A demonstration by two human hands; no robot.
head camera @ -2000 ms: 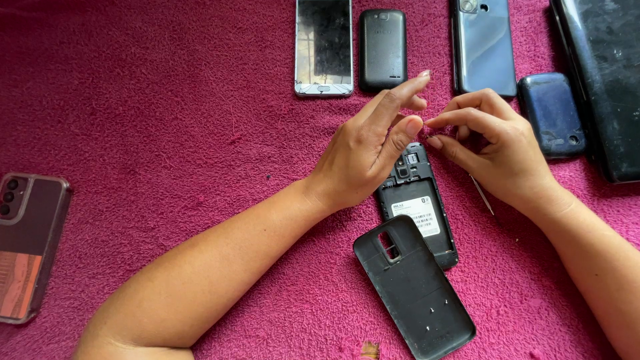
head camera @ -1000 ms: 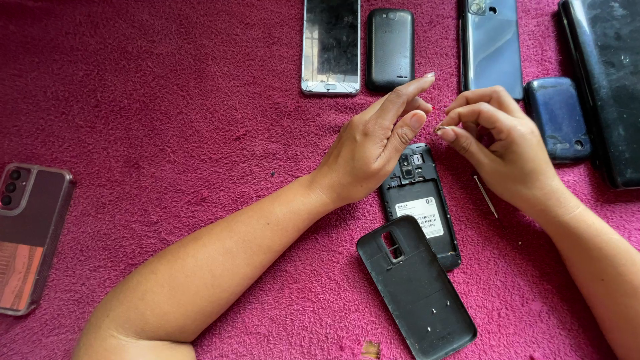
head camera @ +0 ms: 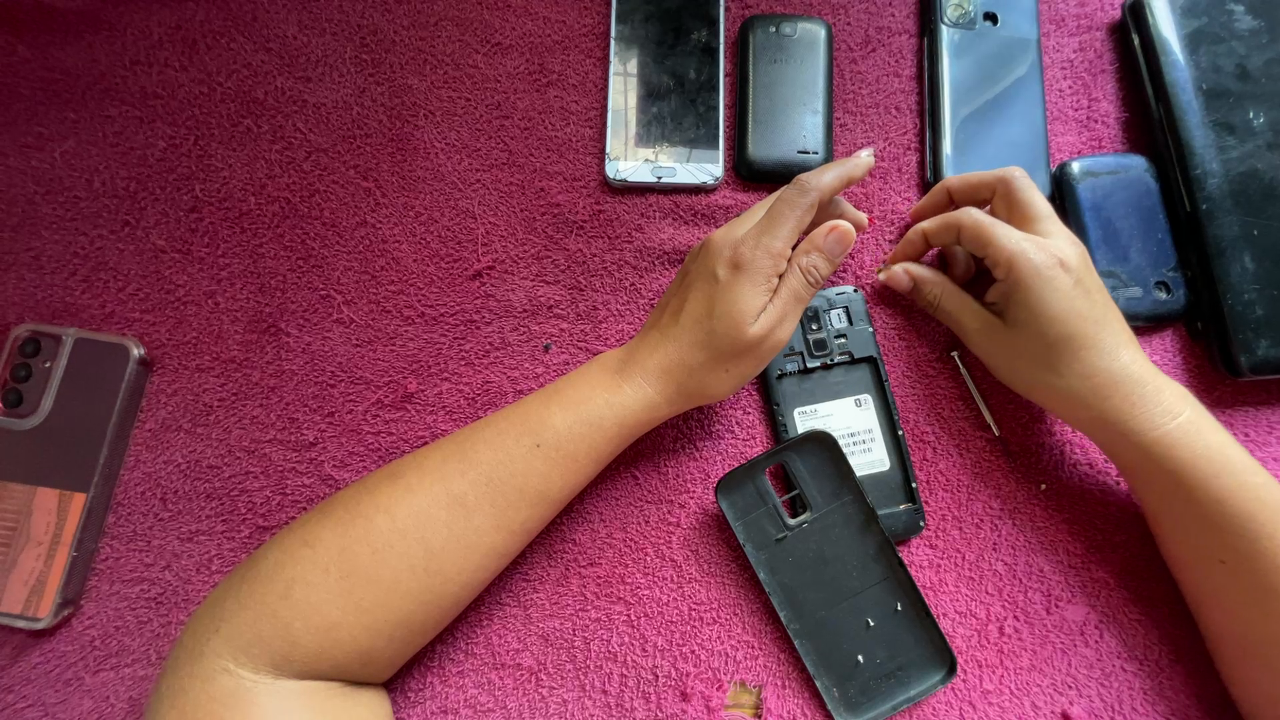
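Note:
My left hand (head camera: 745, 285), fingers apart and holding nothing, reaches over the upper left edge of an opened black phone (head camera: 840, 385) whose battery bay shows a white label. My right hand (head camera: 985, 270) is right of the phone's top, with thumb and index fingertips pinched on a tiny thing, too small to identify. Below it a thin metal screwdriver (head camera: 975, 393) lies on the pink towel. A black phone back cover (head camera: 835, 580), inner side up, overlaps the phone's lower end and bears several tiny screws (head camera: 870, 622).
Along the top lie a phone with a cracked screen (head camera: 665, 90), a small black phone (head camera: 785, 95) and a blue-grey phone (head camera: 985, 95). A dark blue phone (head camera: 1120, 235) and a large black device (head camera: 1225, 190) are at right. A cased phone (head camera: 65, 470) lies far left.
My right hand has drawn slightly away from my left fingertips, to the right, still pinching. The left hand stays over the phone. The view has shifted slightly.

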